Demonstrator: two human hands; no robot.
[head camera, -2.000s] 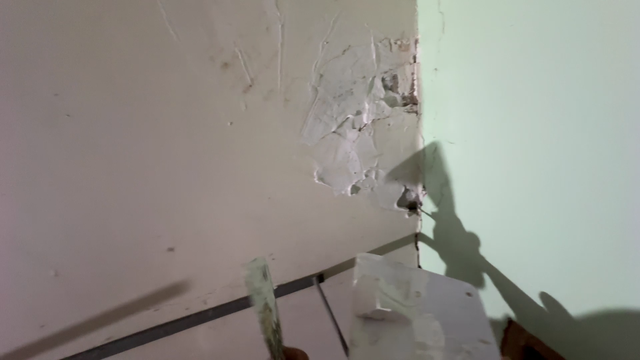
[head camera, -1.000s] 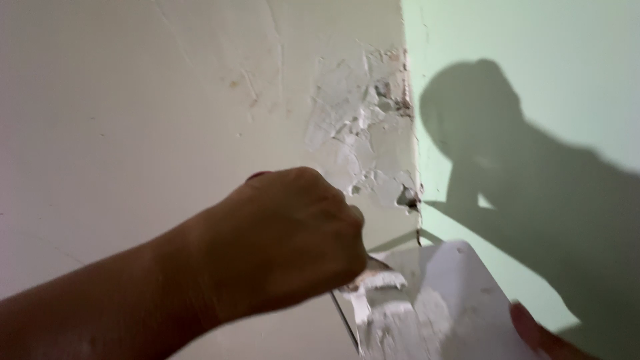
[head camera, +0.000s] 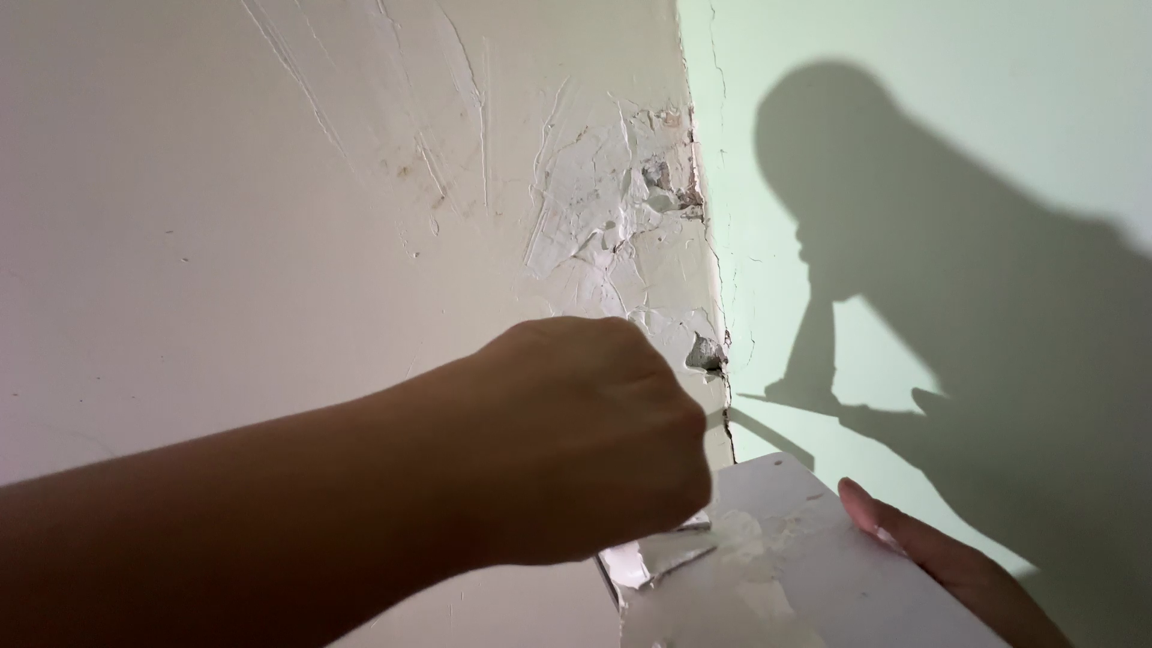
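My left hand (head camera: 585, 441) reaches in from the left, back of the hand up, closed on a putty knife whose handle it hides. The putty knife's blade (head camera: 675, 562) shows below the knuckles, against white filler (head camera: 742, 540) on a pale flat board (head camera: 837, 558). At the board's right edge is my right hand (head camera: 945, 549), gripping it with the thumb on that edge; its other fingers are hidden. Above the board, the beige wall has a rough patch of filler (head camera: 585, 243) beside the corner, with a broken hole (head camera: 706, 353) low in it.
A pale green wall (head camera: 1035, 108) meets the beige wall (head camera: 225, 270) at a cracked vertical corner (head camera: 711, 243). A shadow of a person (head camera: 936, 225) lies across the green wall. Thin raised streaks of filler (head camera: 432, 117) mark the beige wall higher up.
Two seconds ago the putty knife blade stood upright left of the board; my left hand has since brought it over the board. The rough patch appears larger as the view has moved closer.
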